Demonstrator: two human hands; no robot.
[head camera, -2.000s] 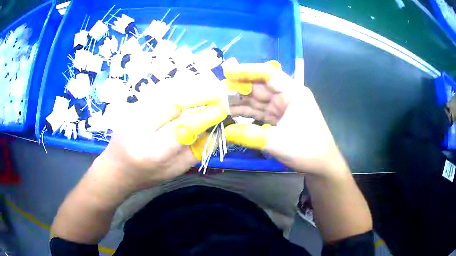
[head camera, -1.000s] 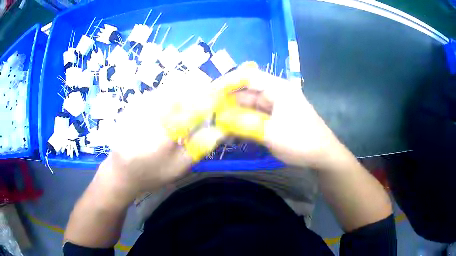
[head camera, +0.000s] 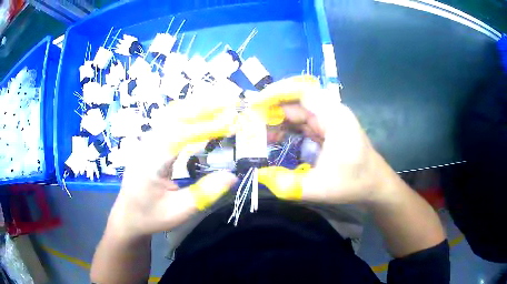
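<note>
A wired unit (head camera: 251, 138) is held between my two hands over the near edge of the main parts bin. Its white block points away from me, its dark end faces me, and thin white leads hang from it. My left hand (head camera: 178, 161) and my right hand (head camera: 322, 150), both with yellow finger cots, have fingers at its far end and thumbs near its dark end. The blue main parts bin (head camera: 267, 39) holds a heap of wired black-and-white units, some hidden behind my hands.
A second blue tote (head camera: 22, 122) with small whitish pieces stands at the left. A dark worktop (head camera: 394, 94) lies right of the main bin, with a pale rail (head camera: 445, 16) behind it. A red stool (head camera: 33, 208) is at lower left. A dark-clothed person (head camera: 481, 183) is at the right edge.
My hands have spread apart around the unit, so its white block and dark end now show. Earlier the fingers covered the block, and one second ago the hands were blurred.
</note>
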